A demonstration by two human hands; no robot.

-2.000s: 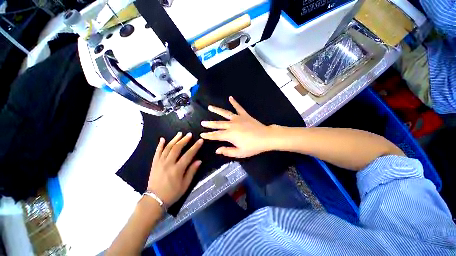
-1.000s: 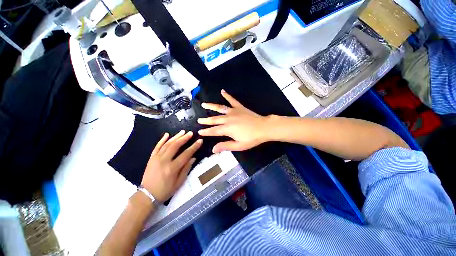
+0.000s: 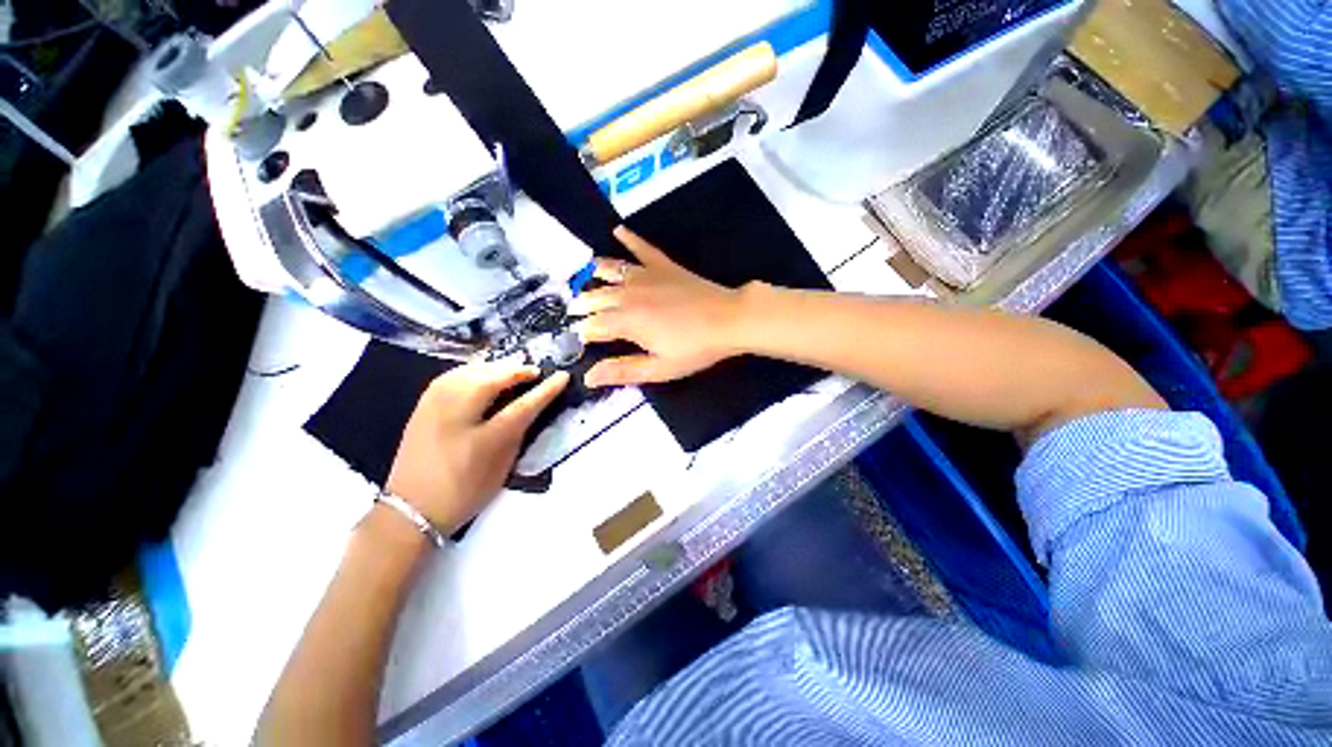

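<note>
A black cut panel (image 3: 730,248) lies on the white machine table, passing under the presser foot and needle (image 3: 555,347) of the white sewing machine (image 3: 365,161). My left hand (image 3: 456,438) rests on the panel left of the needle, fingers bent, thumb and forefinger tips close to the foot. My right hand (image 3: 665,324) lies flat on the panel just right of the needle, fingertips by the machine head. Neither hand visibly grasps the fabric. The needle tip and stitch line are hidden by the foot and fingers. A black elastic strap (image 3: 504,110) hangs over the head.
A black bundle (image 3: 117,350) is heaped at the table's left. A tray (image 3: 1008,183) with clear-wrapped contents and a yellow-brown board (image 3: 1147,62) are at the right. A blue crate (image 3: 964,533) stands below the table's front edge. Another person's striped sleeve (image 3: 1285,146) shows at upper right.
The panel has moved away from me, toward the machine, uncovering more of the table's front part. Both hands have moved forward with it, and my left fingers have bent close to the foot.
</note>
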